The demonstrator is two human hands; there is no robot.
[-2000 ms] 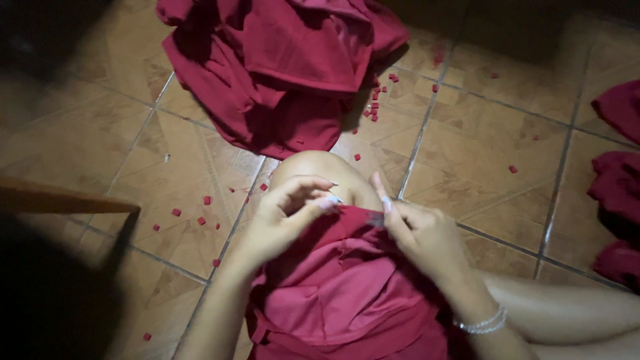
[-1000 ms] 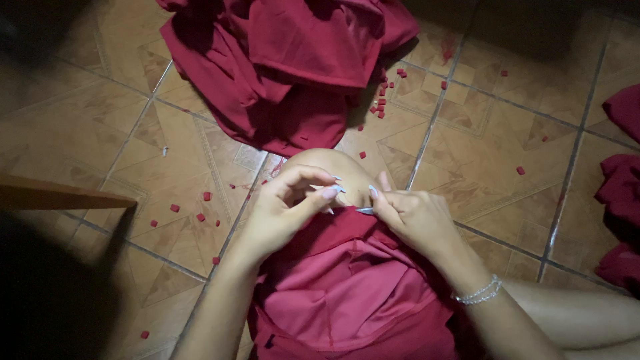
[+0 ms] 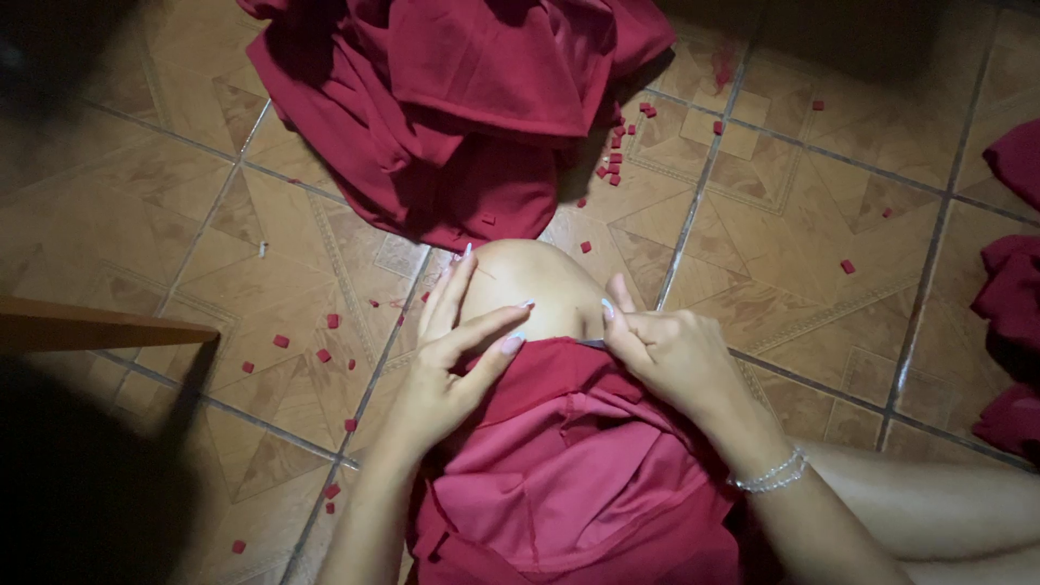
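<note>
A red fabric garment (image 3: 561,471) lies across the lap, its lighter inner side and seams showing, its upper edge at the bare knee (image 3: 528,284). My left hand (image 3: 455,357) rests at that edge, thumb and index finger near the cloth and the other fingers stretched over the knee; whether it pinches the fabric is unclear. My right hand (image 3: 666,349), with a beaded bracelet at the wrist, is closed around a small metal tool (image 3: 591,343). Only a thin blade-like part of the tool shows, lying against the fabric edge; the rest is hidden by the fingers.
More red fabric (image 3: 487,81) is heaped on the tiled floor beyond the knee. Small red fabric scraps (image 3: 615,158) are scattered over the tiles. Further red cloth pieces (image 3: 1011,284) lie at the right edge. A wooden leg (image 3: 106,323) juts in from the left.
My left hand's fingers were curled together above the fabric edge a second ago; now they are spread over the knee and cloth. My right hand stays near the edge with the metal tool.
</note>
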